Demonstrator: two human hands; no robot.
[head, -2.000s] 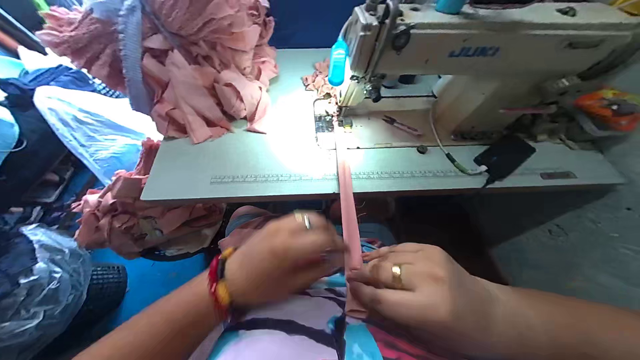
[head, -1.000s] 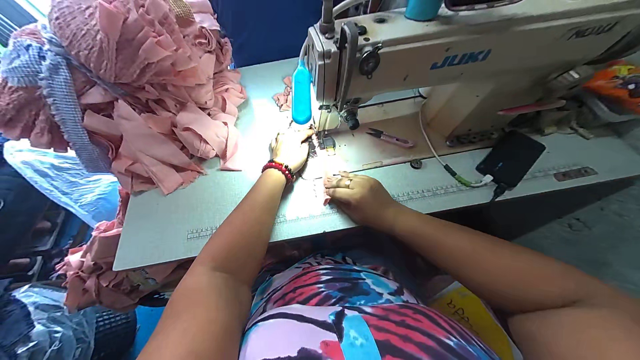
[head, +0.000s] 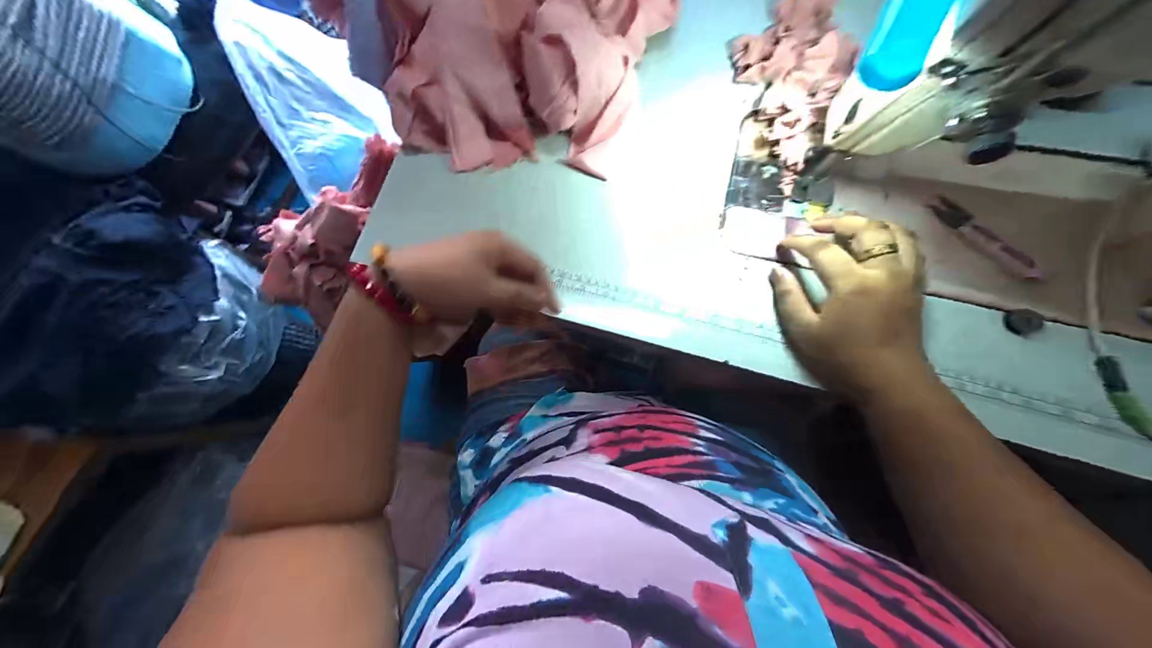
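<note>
My right hand (head: 855,297) rests on the sewing machine bed near the presser foot (head: 817,171), its fingertips together at a small bit of pale fabric; whether it grips that bit is unclear. Blurred, my left hand (head: 490,279) hangs over the front edge of the table, fingers bent, with no cloth plainly seen in it. A heap of pink fabric pieces (head: 477,81) lies on the sewing table (head: 504,207). Smaller pink scraps (head: 796,63) lie behind the needle area of the sewing machine (head: 909,108).
Thread snips (head: 985,238) and a small black disc (head: 1023,321) lie right of my right hand, near a cable (head: 1098,297). More pink cloth (head: 319,238) hangs left of the table, by a clear plastic bag (head: 216,342). A blue bottle-like object (head: 900,40) stands by the machine head.
My left hand has left the needle area and moved left to the table's front edge. My right hand has come closer to the presser foot. The view has shifted and tilted strongly.
</note>
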